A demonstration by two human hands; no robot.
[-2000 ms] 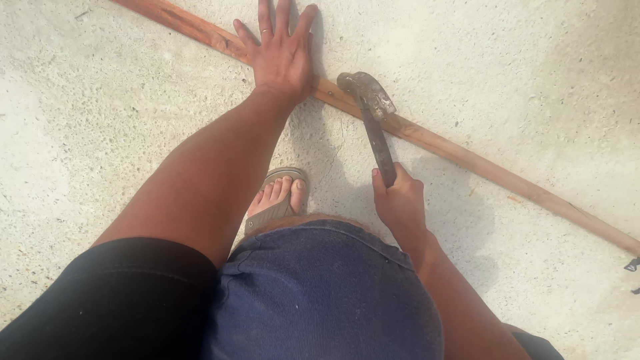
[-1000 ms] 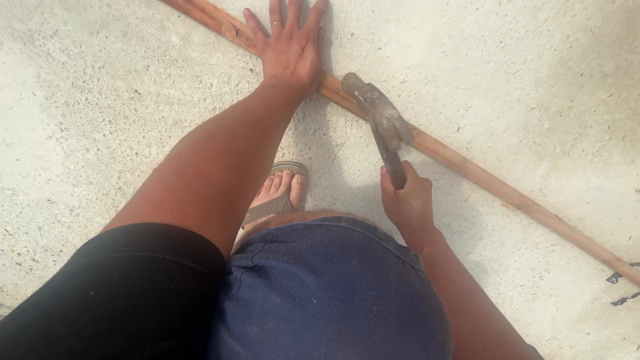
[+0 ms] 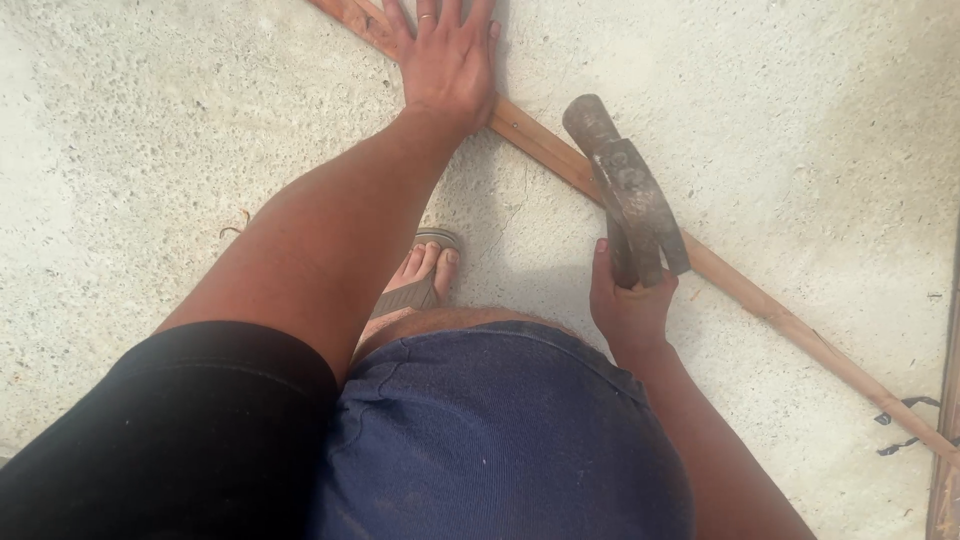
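Observation:
A long, narrow wooden strip (image 3: 544,145) lies diagonally across the concrete, from the top left to the lower right. Small nail heads or holes show on its face near the middle. Flat on the strip's upper part rests my left hand (image 3: 450,67), fingers spread, with a ring on one finger. My right hand (image 3: 636,311) grips the handle of a worn metal claw hammer (image 3: 626,176). The hammer's head is raised over the strip, its claw toward me, and covers part of the wood. Most of the handle is hidden behind the head and in my fist.
Rough concrete floor (image 3: 750,135) surrounds the strip. My sandaled foot (image 3: 427,274) stands below the left hand. At the lower right, a dark thin strap or cord (image 3: 904,425) lies by the strip's end, near another wooden piece (image 3: 946,375) along the right edge.
The hammer head, low by the strip two seconds ago, is now lifted nearer the camera, with its claw tipped back toward my right hand. My left hand stays pressed on the wood. The view has shifted slightly.

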